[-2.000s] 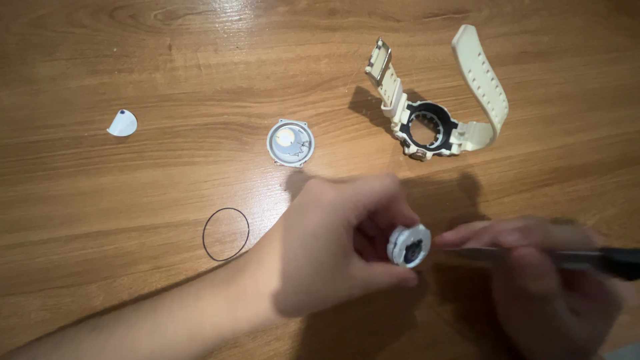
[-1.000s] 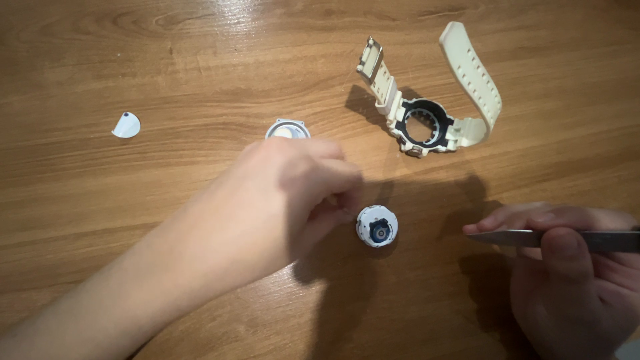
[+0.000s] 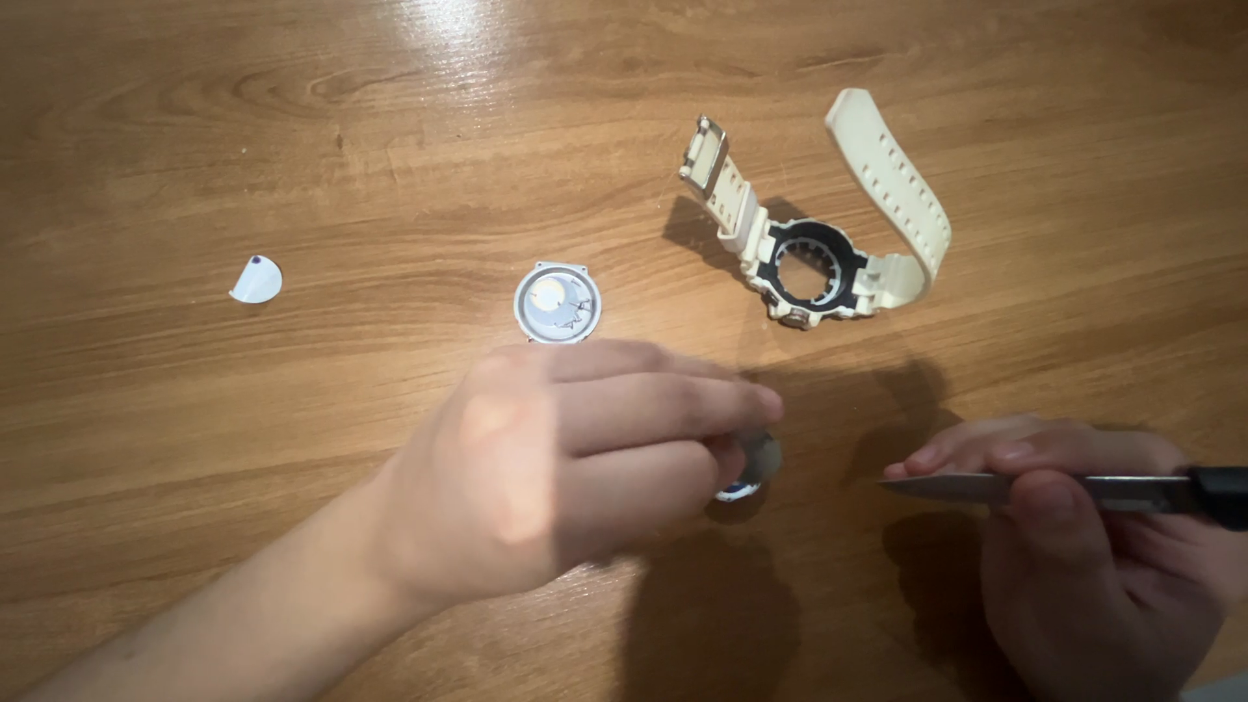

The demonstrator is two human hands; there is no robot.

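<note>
My left hand (image 3: 585, 458) reaches over a small white-and-blue watch module (image 3: 738, 490) on the wooden table and covers most of it. Between its fingertips is a thin grey disc (image 3: 761, 456), right above the module; the grip itself is partly hidden. My right hand (image 3: 1082, 526), at the lower right, holds a small knife (image 3: 946, 486) by its blade near the black handle, with the tip pointing left toward the module. Just above my left hand lies a round metal watch case back (image 3: 558, 304), its inner side up.
A cream watch strap (image 3: 892, 180) with its black-lined, hollow case (image 3: 846, 278) stands at the upper right of the table. A small white film piece (image 3: 258, 281) lies at the left. My left forearm crosses the lower left.
My left hand held the module two seconds ago; one second ago the module lay on the table beside it. Now that hand is over the module with a grey disc. The knife remains in my right hand.
</note>
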